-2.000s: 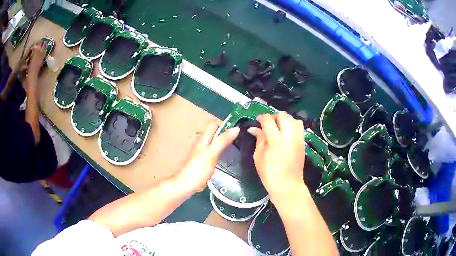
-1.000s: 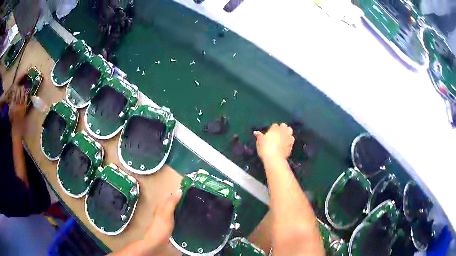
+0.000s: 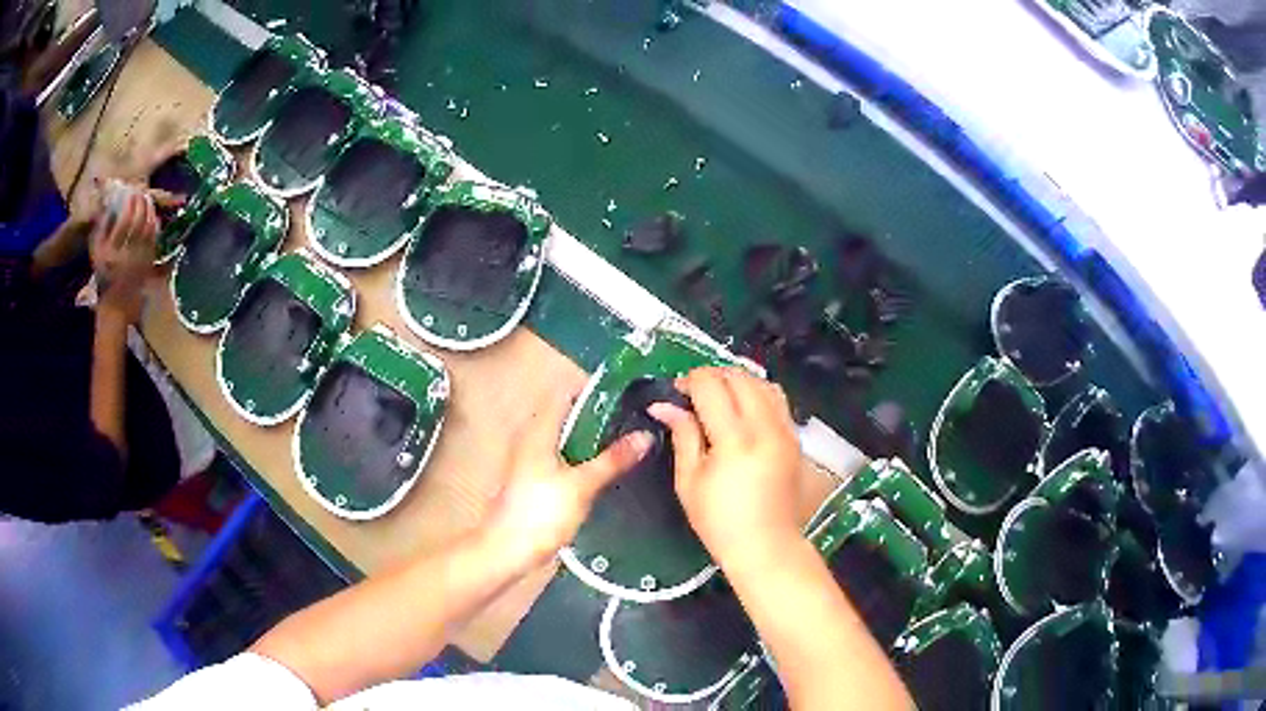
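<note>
A rounded green-and-black housing [image 3: 632,535] lies in front of me with its green band at the far end, partly over another housing. My left hand [image 3: 555,486] rests on its left side, the thumb reaching into the dark centre. My right hand [image 3: 733,452] is over its right side, fingertips pressed together at the dark recess just below the green band. A small black part seems to be between the fingertips, but it blends with the recess. Small black parts [image 3: 785,278] lie in a loose heap on the green surface beyond.
Housings [image 3: 368,424] stand in rows on the tan cardboard [image 3: 458,403] at left. More housings [image 3: 986,431] are piled at right. A white shelf [image 3: 1027,132] with a blue edge curves across the upper right. Another person's hands [image 3: 125,236] work at far left.
My right hand has come back from the black parts heap to the housing in front of me. My left hand has moved from that housing's left edge onto its centre. The camera view has shifted.
</note>
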